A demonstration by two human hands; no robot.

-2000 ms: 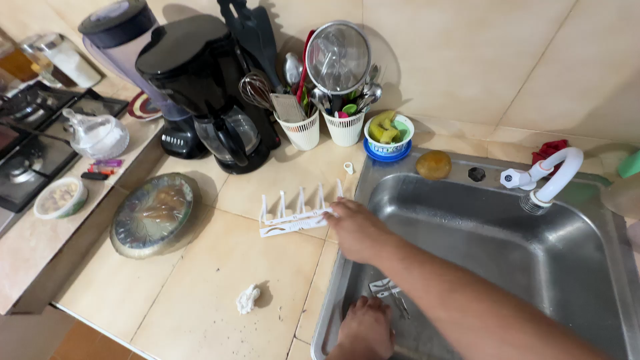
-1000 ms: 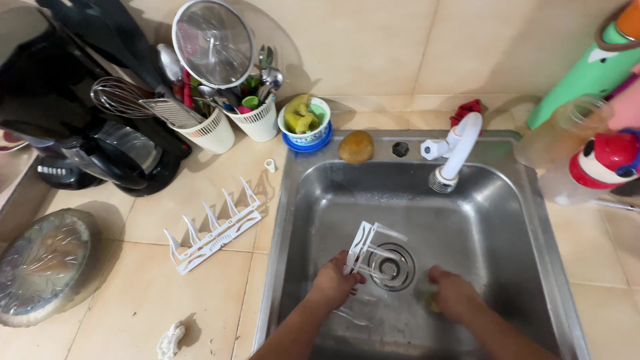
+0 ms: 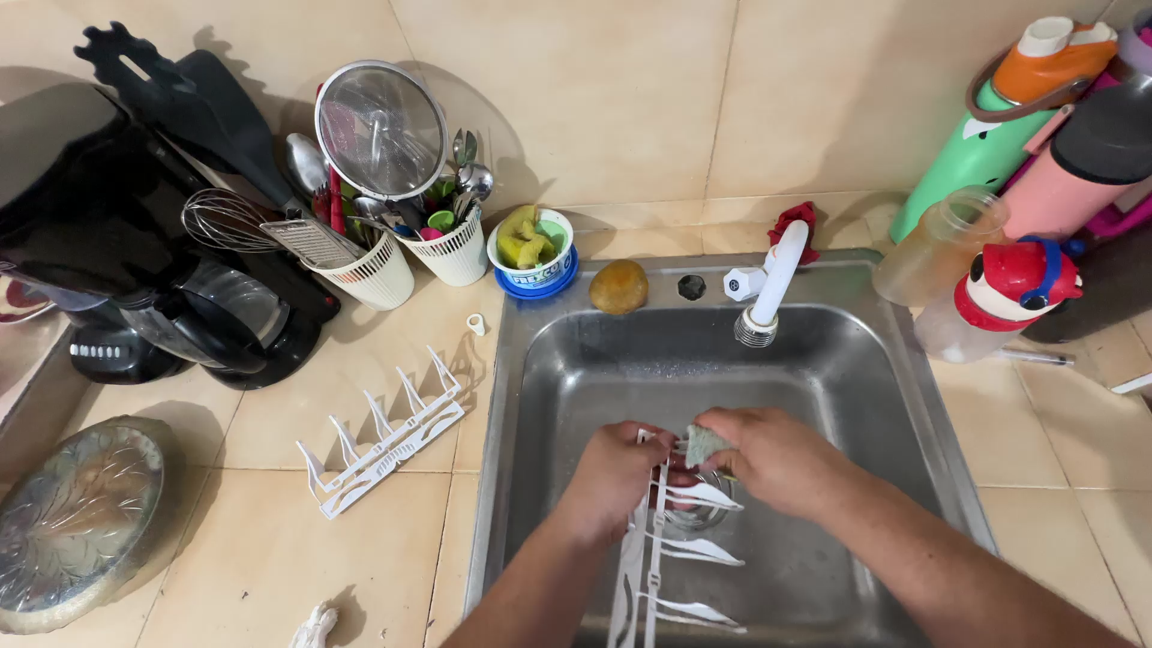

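Observation:
Over the steel sink (image 3: pixel 792 360), my left hand (image 3: pixel 621 468) grips the far end of a white plastic rack piece (image 3: pixel 657 558) with curved prongs pointing right. My right hand (image 3: pixel 765 454) pinches a greyish-green scouring sponge (image 3: pixel 706 445) against that same end, close to my left fingers. The drain below is partly hidden by the hands and the piece. A similar white pronged rack piece (image 3: pixel 387 450) stands on the tiled counter left of the sink.
A white faucet (image 3: pixel 778 279) rises behind the basin. A round brown object (image 3: pixel 618 286) and a tub with a yellow-green sponge (image 3: pixel 531 247) sit at the rim. Utensil holders (image 3: pixel 369 274) and a coffee maker (image 3: pixel 207 315) stand left, bottles (image 3: pixel 981 162) right.
My left hand, on the other rack piece on the counter two seconds ago, now holds this one over the sink. My right hand has come up to it with the sponge.

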